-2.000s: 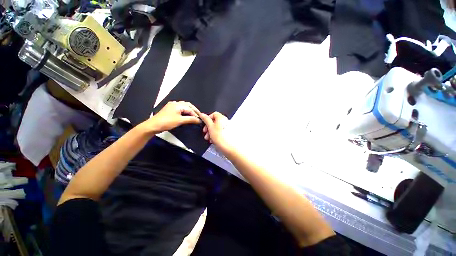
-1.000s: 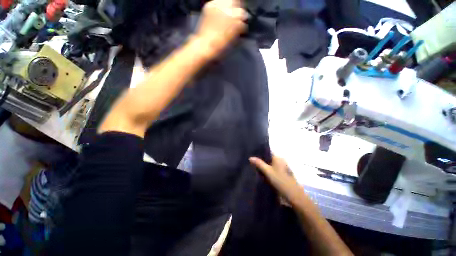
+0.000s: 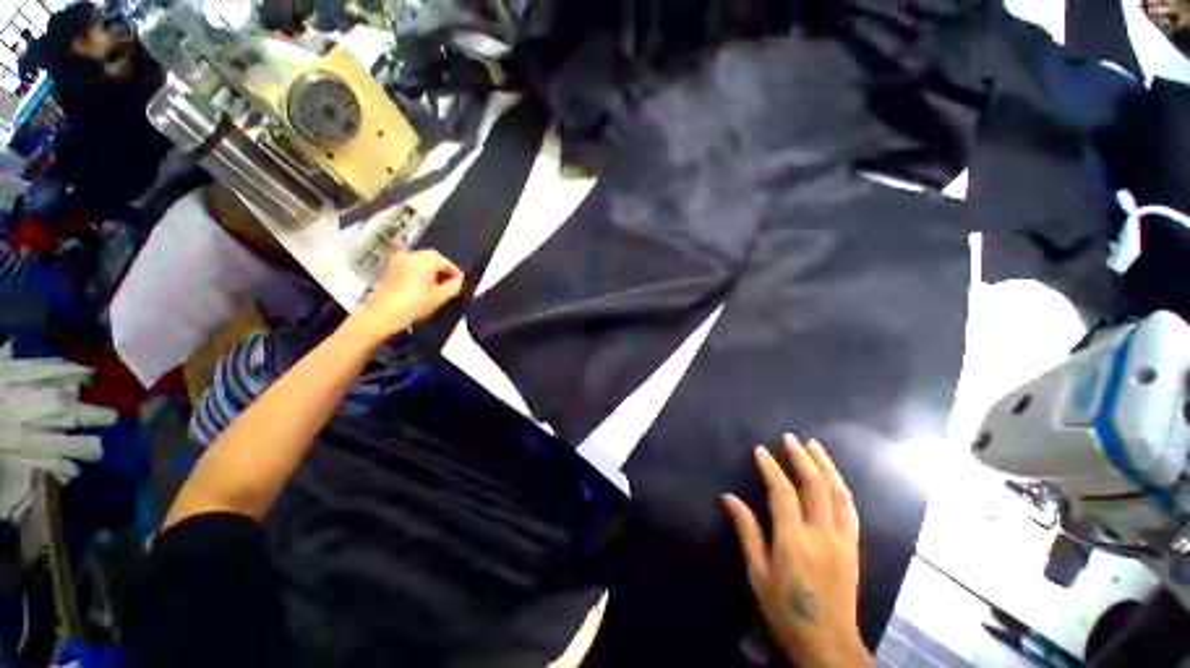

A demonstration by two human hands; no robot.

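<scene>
A large black fabric panel point(image 3: 848, 300) lies spread over the white table and hangs over its near edge. My right hand point(image 3: 803, 542) lies flat on the panel with its fingers apart, left of the sewing machine head point(image 3: 1103, 424). My left hand point(image 3: 415, 290) is at the left by the near edge, beside a narrow black strip point(image 3: 493, 189). Its fingers are curled, and whether they pinch any fabric cannot be told. A second black piece point(image 3: 574, 307) with a fold lies between my hands.
A yellow machine part with a round grille point(image 3: 326, 111) stands at the upper left. Dark heaped fabric point(image 3: 626, 52) lies at the back. A thin dark tool point(image 3: 1031, 642) lies at the lower right. A person in dark clothes point(image 3: 98, 118) is at the far upper left.
My hands were together at the strip's right, then apart pulling fabric. The large panel now covers more table to the right. My left hand has come back down left; my right hand lies on the panel.
</scene>
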